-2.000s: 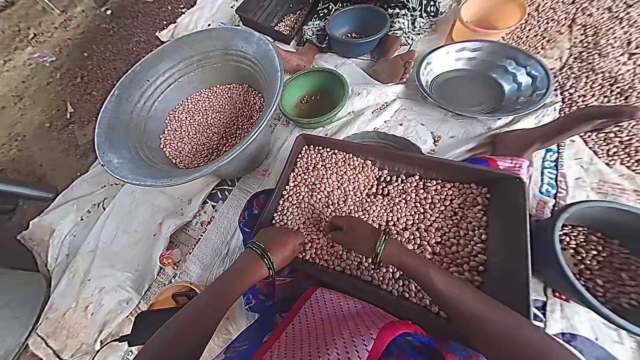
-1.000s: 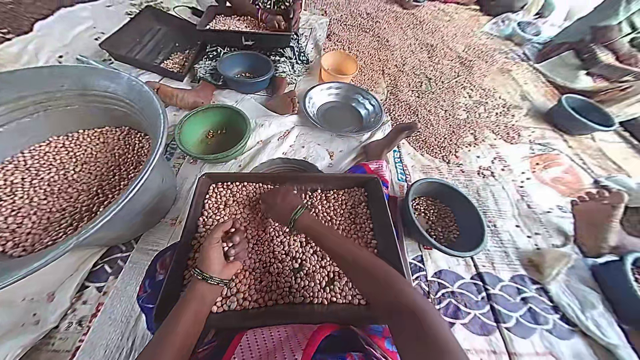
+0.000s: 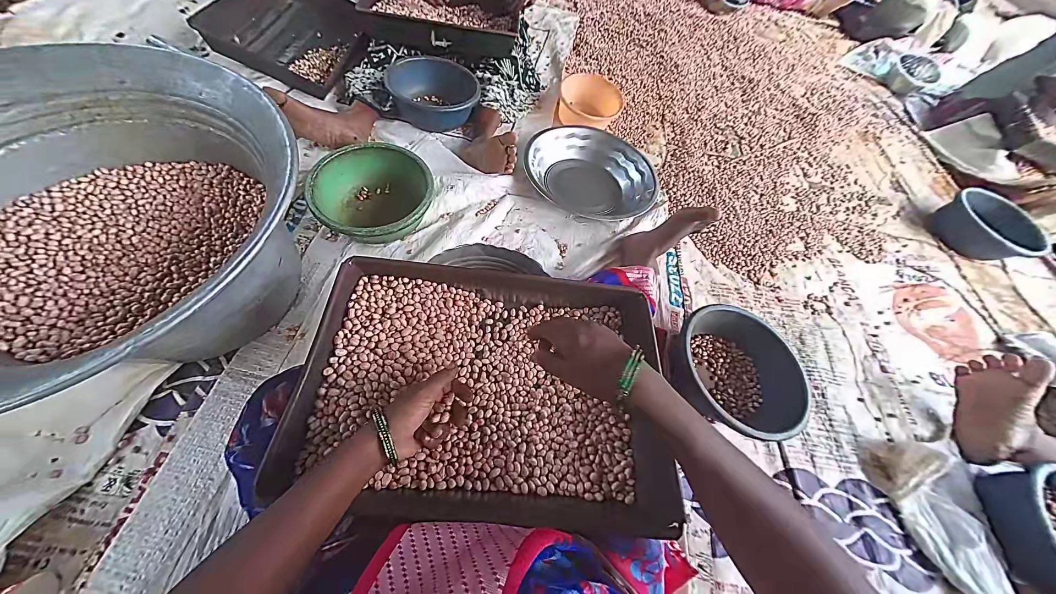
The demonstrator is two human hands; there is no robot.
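A dark rectangular tray (image 3: 660,495) lies across my lap, spread with brownish-pink nuts or seeds (image 3: 511,429). My left hand (image 3: 425,412) is over the middle of the tray, its fingers curled around a few nuts. To its upper right, my right hand (image 3: 582,355) reaches onto the nuts with fingers bent down; whether it pinches one cannot be told. Green bangles are on both wrists. Just right of the tray stands a dark grey tub (image 3: 788,388) partly filled with darker nuts. A big metal basin (image 3: 272,264) at the left holds many more.
Beyond the tray are a green bowl (image 3: 371,223), a steel bowl (image 3: 590,177), an orange bowl (image 3: 590,99) and a blue bowl (image 3: 433,87). Other people's bare feet (image 3: 998,404) are nearby. Nuts cover the sheet (image 3: 734,132) at the back, and another dark tub (image 3: 986,223) stands right.
My right hand has moved right across the tray since one second ago. The left hand, beside the right two seconds ago, is now apart from it. The view has swung to the right.
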